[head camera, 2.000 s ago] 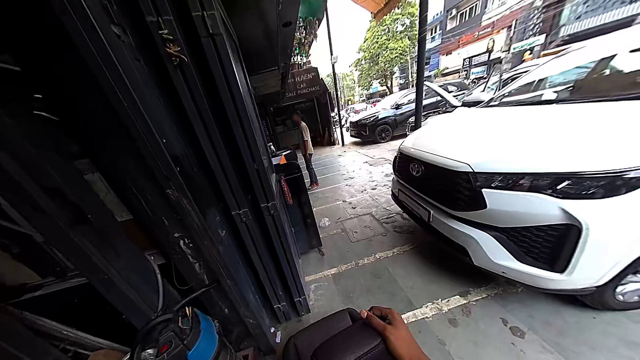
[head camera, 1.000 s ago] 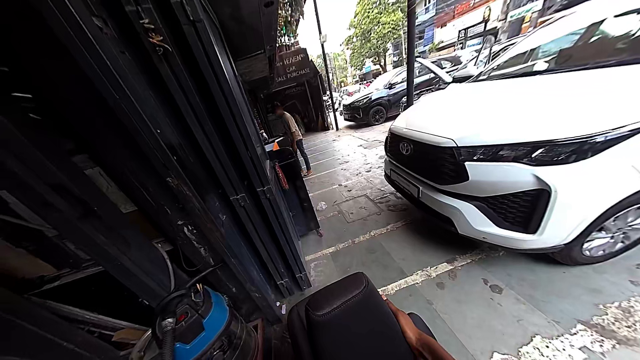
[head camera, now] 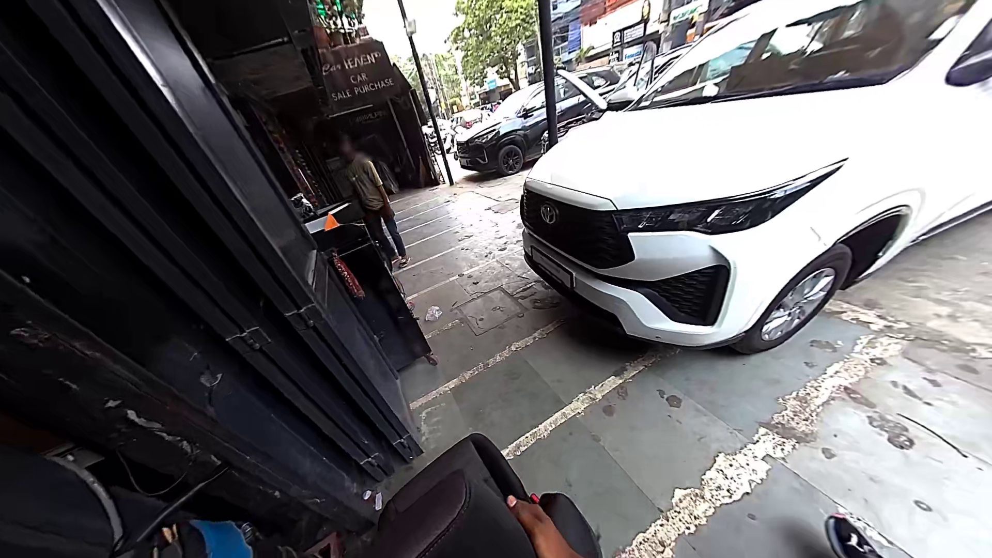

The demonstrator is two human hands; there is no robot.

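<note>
A black padded seat part (head camera: 434,504), with stitched leather-like covering, is at the bottom centre of the head view. My right hand (head camera: 539,527) comes in from the bottom edge and grips it, fingers at a gap between the larger pad and a smaller black pad (head camera: 572,523). A small red piece shows by the fingertips. The lower end of the seat part is cut off by the frame. My left hand is not in view.
Black folded metal shutters (head camera: 256,256) rise on the left, with a blue-topped machine (head camera: 221,539) at their foot. A white Toyota car (head camera: 659,194) stands at the right on stone paving (head camera: 542,411). A person (head camera: 372,194) stands farther off. A shoe (head camera: 852,535) shows at bottom right.
The seat part has turned in the view and a smaller pad now shows beside my right hand. The view has shifted toward the white car. The distant person has turned and stands differently.
</note>
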